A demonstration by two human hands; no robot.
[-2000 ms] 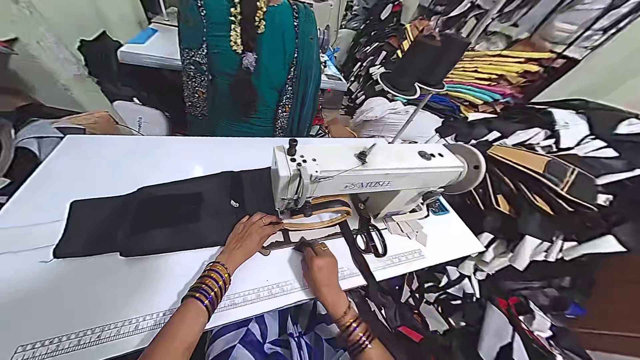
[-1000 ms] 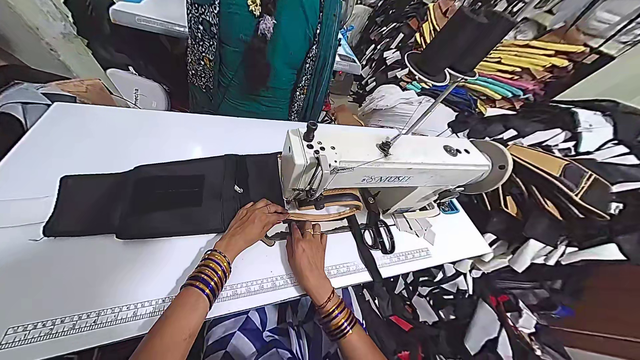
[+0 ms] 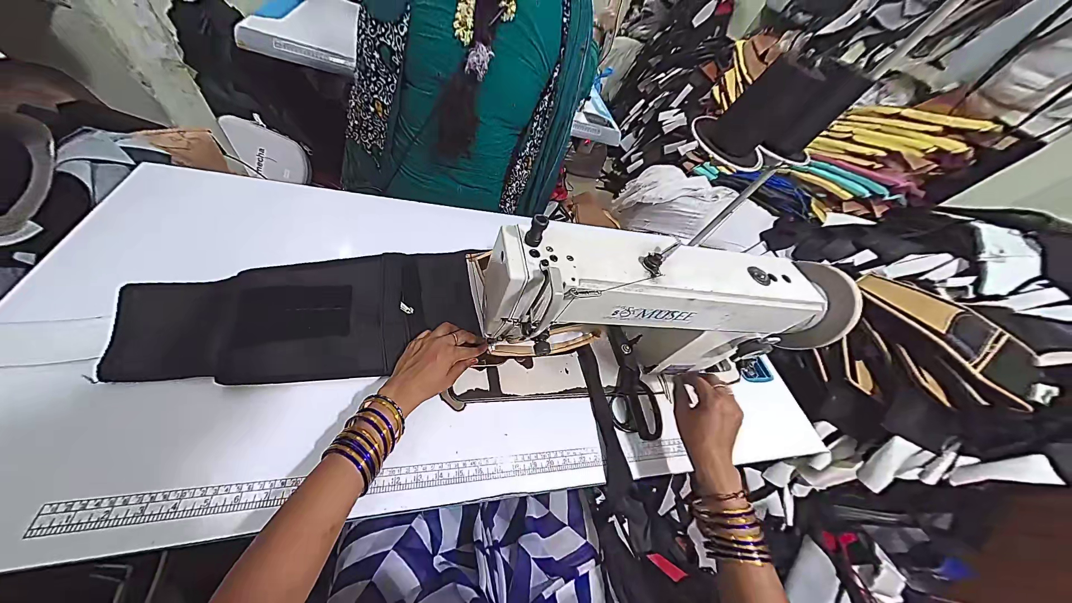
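A white industrial sewing machine (image 3: 670, 289) stands on the white table. Black fabric panels (image 3: 301, 318) with a small zipper pull lie flat to its left, their right end reaching the needle area. My left hand (image 3: 435, 364) rests on the panels' lower right corner, fingertips beside the presser foot, where a tan-edged strip (image 3: 548, 343) curves under the machine. My right hand (image 3: 708, 414) is at the front of the machine base, fingers bent; whether it grips anything there is unclear. Black-handled scissors (image 3: 638, 410) lie between my hands, next to a hanging black strap (image 3: 607, 419).
A printed ruler scale (image 3: 318, 492) runs along the table's front edge. Two black thread cones (image 3: 766, 109) stand behind the machine. Heaps of dark and white fabric pieces (image 3: 921, 456) lie at the right. A person in teal clothing (image 3: 469, 100) is beyond the table.
My right hand has moved right, from beside my left hand near the needle area to the front of the machine base. My left hand remains at the fabric by the presser foot.
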